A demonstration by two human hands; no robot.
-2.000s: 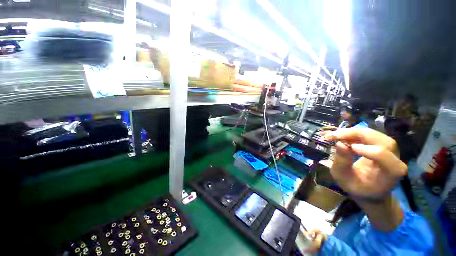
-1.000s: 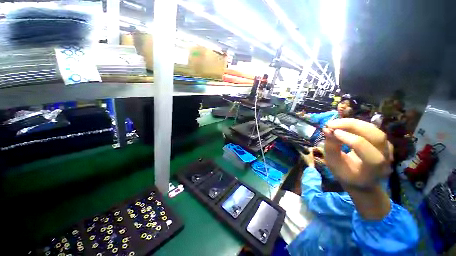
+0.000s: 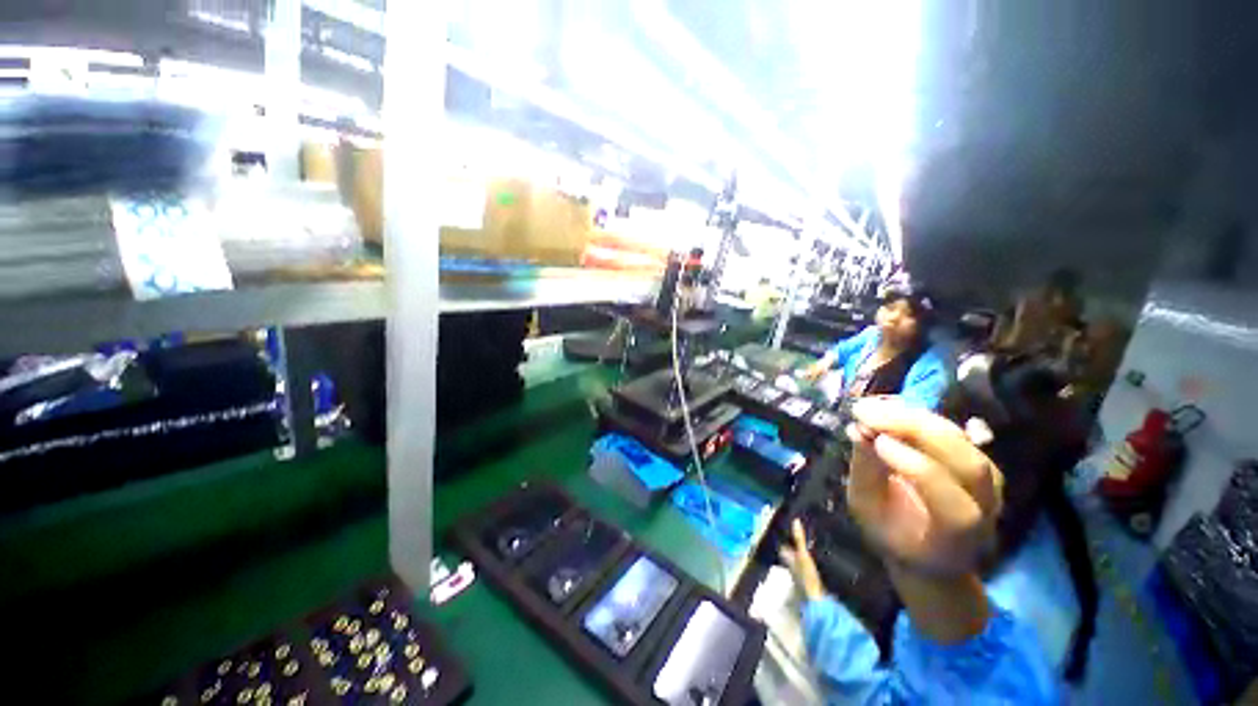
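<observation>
My right hand (image 3: 924, 490), bare with a blue sleeve, is raised at the right of the view. Its thumb and fingertips are pinched on a tiny dark piece (image 3: 865, 430), mostly hidden by the fingers. My left hand is not in view. A black foam phone tray (image 3: 624, 665) lies at lower centre, with a glossy silver-blue phone or housing (image 3: 631, 604), a paler one (image 3: 700, 657) and darker pockets behind. A black small-parts tray (image 3: 439, 672) with many gold-ringed pieces (image 3: 362, 646) lies at lower left, cut off by the bottom edge.
A pale post (image 3: 413, 304) stands behind the trays, a small white fitting (image 3: 450, 581) at its foot. Blue plastic bins (image 3: 635, 466) and dark equipment with a hanging cable (image 3: 679, 393) stand further right. Another person (image 3: 894, 361) in blue faces the line. A second blue-sleeved hand (image 3: 804, 559) seems a neighbour's.
The view has shifted, so the trays and post sit further left. My raised right hand appears further left and lower, still pinched. The blue-sleeved hand beyond it has changed position.
</observation>
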